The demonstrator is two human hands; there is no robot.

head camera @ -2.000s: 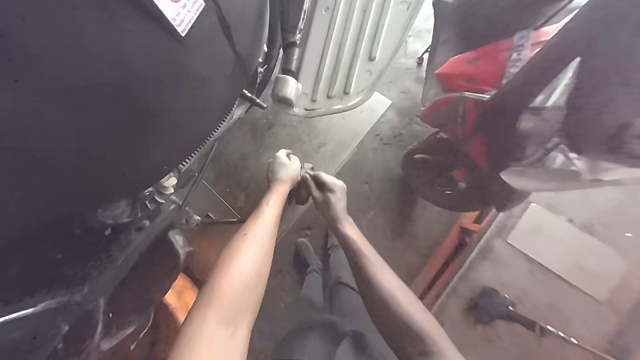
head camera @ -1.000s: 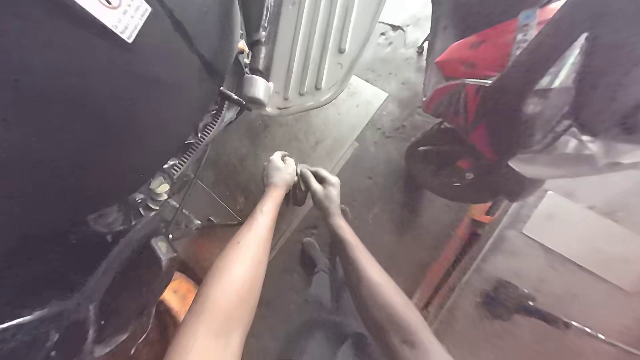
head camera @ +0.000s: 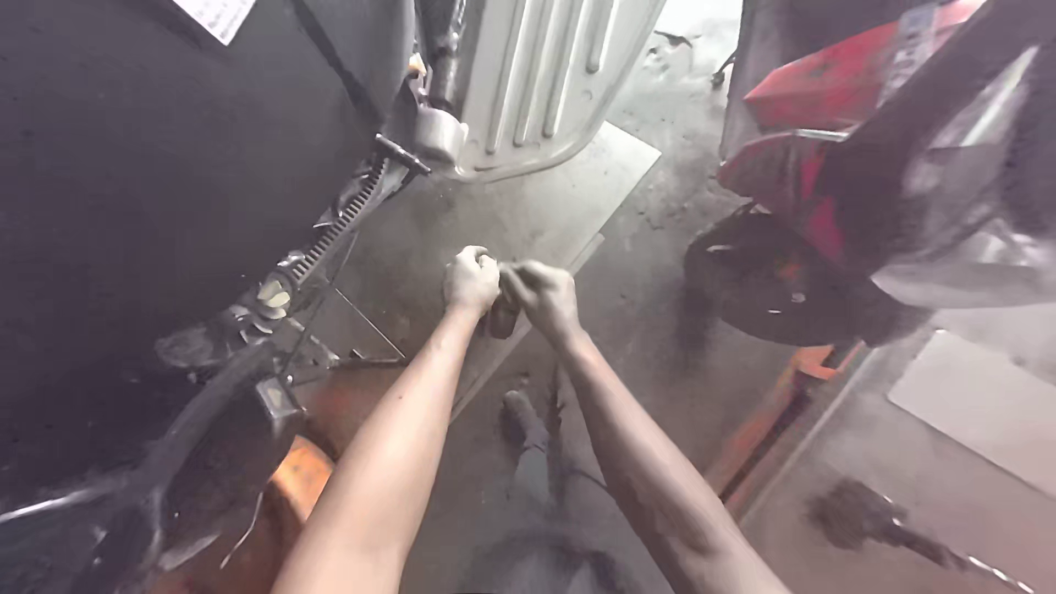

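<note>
Near the middle of the head view, my left hand [head camera: 473,282] and my right hand [head camera: 543,299] are close together, side by side, with fingers curled. A small dark brown object [head camera: 504,318] shows between and just below them; what it is cannot be told. The fingers of my right hand are pinched toward it, and my left hand is closed beside it. Whatever lies inside either fist is hidden. To their left is a scooter's underside with a coil spring [head camera: 340,219] and a silver cylindrical metal part [head camera: 440,134]. A ribbed grey footboard panel [head camera: 536,74] lies beyond the hands.
A large dark body panel [head camera: 181,165] fills the left. At right stands a red and black scooter [head camera: 817,91] with a black wheel [head camera: 767,280]. An orange metal rail [head camera: 767,421], a pale flat sheet [head camera: 978,404] and a dark tool with a shaft [head camera: 866,516] are lower right.
My hands remain close together with little plain change in their pose. The view has shifted slightly.
</note>
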